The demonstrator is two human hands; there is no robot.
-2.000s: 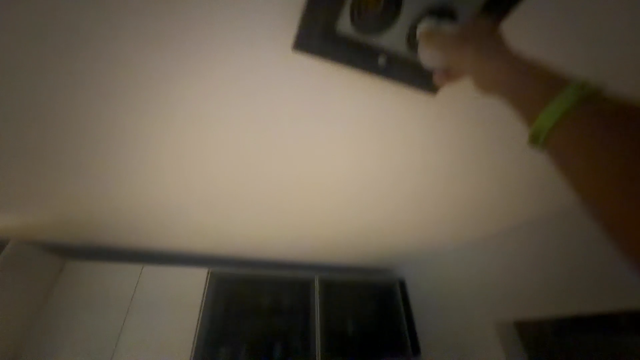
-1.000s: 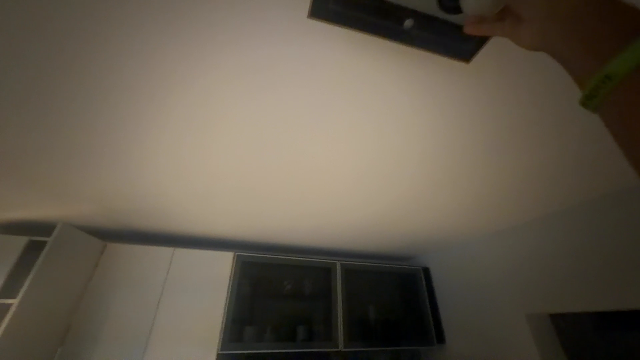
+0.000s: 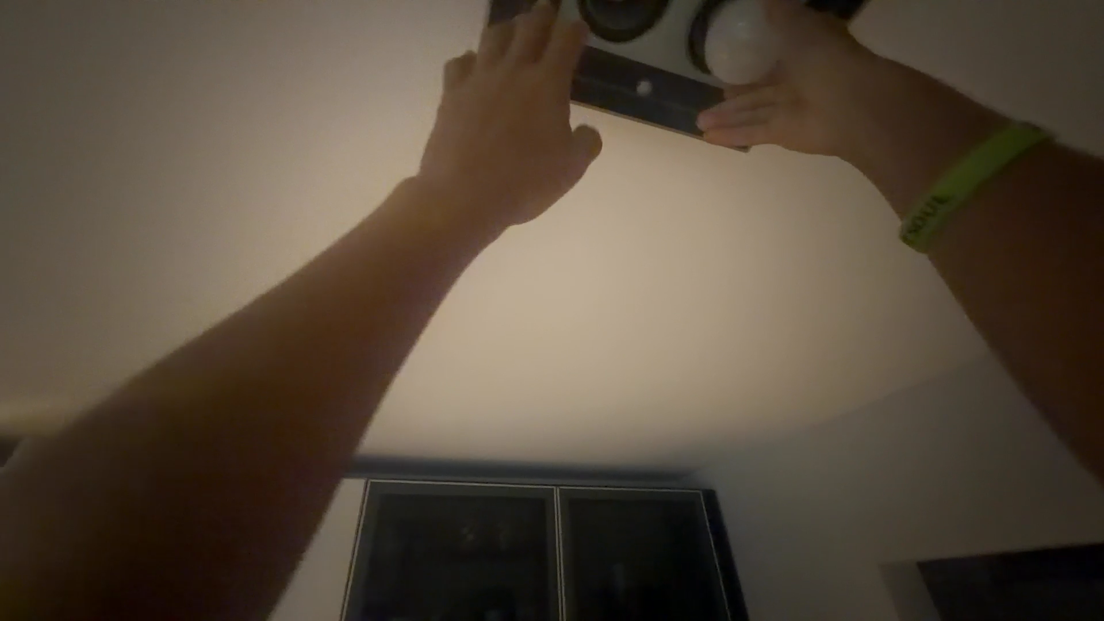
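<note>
A ceiling light fixture (image 3: 638,95) with a dark frame and a pale inner plate shows at the top of the head view. Two round dark-rimmed openings are visible in its plate. At the right opening, my right hand (image 3: 802,95) is around a white round light bulb (image 3: 739,43), fingers below it and a green wristband on the wrist. My left hand (image 3: 517,112) lies with its fingers against the left part of the frame, thumb apart, holding nothing that shows. A small pale knob (image 3: 644,87) sits on the dark frame between the hands.
Below stands a wall cabinet with dark glass doors (image 3: 457,552), beside a white panel (image 3: 323,552). The pale ceiling (image 3: 604,328) meets a wall (image 3: 819,500) at the right. A dark recess (image 3: 1018,582) is at the lower right.
My left arm has come into view, its hand now at the fixture's left side. My right hand remains by the fixture, and more of the bulb and openings shows than one second ago.
</note>
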